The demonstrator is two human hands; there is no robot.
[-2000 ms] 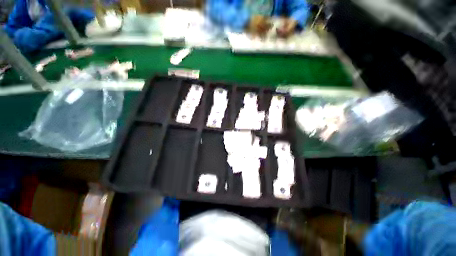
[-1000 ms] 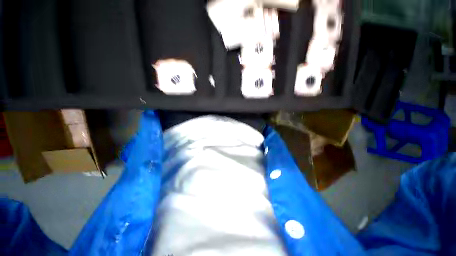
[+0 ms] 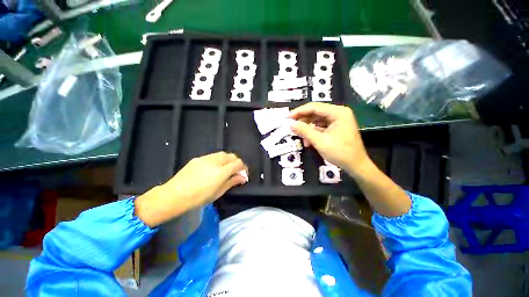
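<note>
The black compartment tray [image 3: 200, 136] lies in front of me. Its back pockets hold short columns of pale watch bodies [image 3: 243, 69] with dark round centres. My left hand [image 3: 200, 180] is over the front edge of the third front pocket, its fingertips closed on a small pale piece, mostly hidden, seemingly a watch body. My right hand [image 3: 333, 133] is over the two right front pockets, thumb and forefinger on the end of a strap half in the pale strap pile [image 3: 271, 120]. Watch bodies [image 3: 292, 176] lie in front of that pile, and one [image 3: 330, 173] in the rightmost pocket.
A clear poly bag [image 3: 78, 101] lies left of the tray. A crumpled strap bag [image 3: 417, 78] with pale straps is at the right. Pale strips lie on the green belt [image 3: 232, 17] behind. More black trays [image 3: 409, 168] and a blue stool [image 3: 490, 217] are at the lower right.
Both hands have come into view over the tray. The left covers the place of the single watch body; the right is at the strap pile. The view has tilted back up from my lap.
</note>
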